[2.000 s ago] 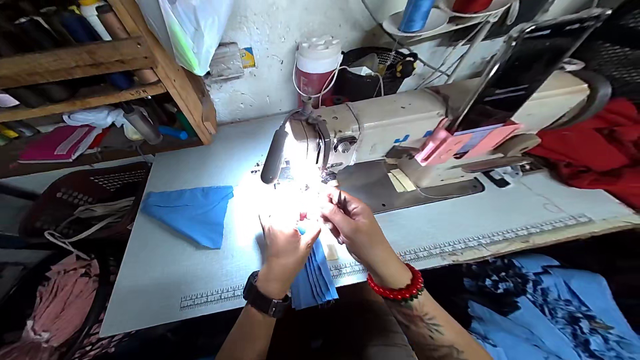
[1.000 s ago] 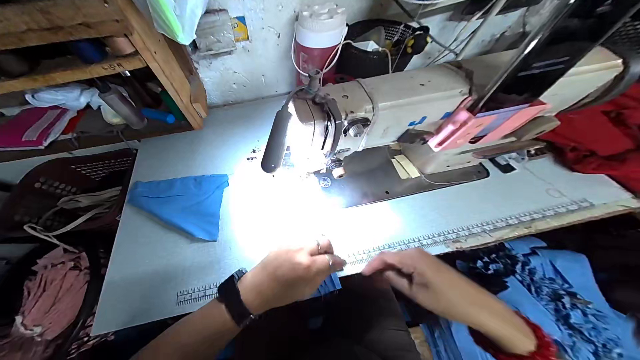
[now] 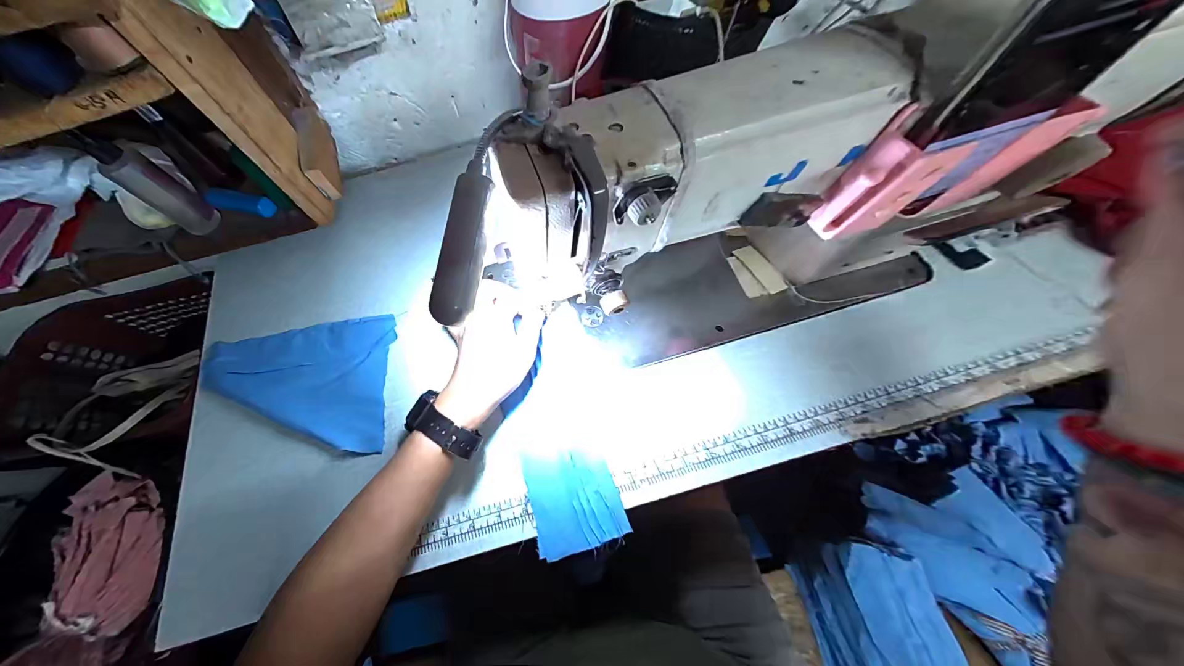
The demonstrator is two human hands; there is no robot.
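My left hand (image 3: 499,342), with a black watch at its wrist, is at the needle area of the sewing machine (image 3: 684,139), in strong glare. Dark blue fabric (image 3: 523,384) shows along its right side; the glare hides whether the fingers grip it. Pleated light blue fabric (image 3: 575,509) lies below, hanging over the table's front edge. A blue cloth piece (image 3: 310,379) lies flat to the left of the hand. My right hand (image 3: 1147,277) is blurred at the right edge, above a red beaded bracelet, near red cloth (image 3: 1110,166); its fingers are not clearly visible.
A measuring tape (image 3: 758,439) runs along the front edge of the table (image 3: 268,527). A lamp (image 3: 460,250) hangs by the machine head. A pink holder (image 3: 925,176) is on the machine arm. Blue cloths (image 3: 953,546) lie below right, a basket (image 3: 102,361) at left.
My left hand has moved from the table's front edge up to the needle area. My right hand has gone from beside it to the far right. The pleated fabric is now more exposed.
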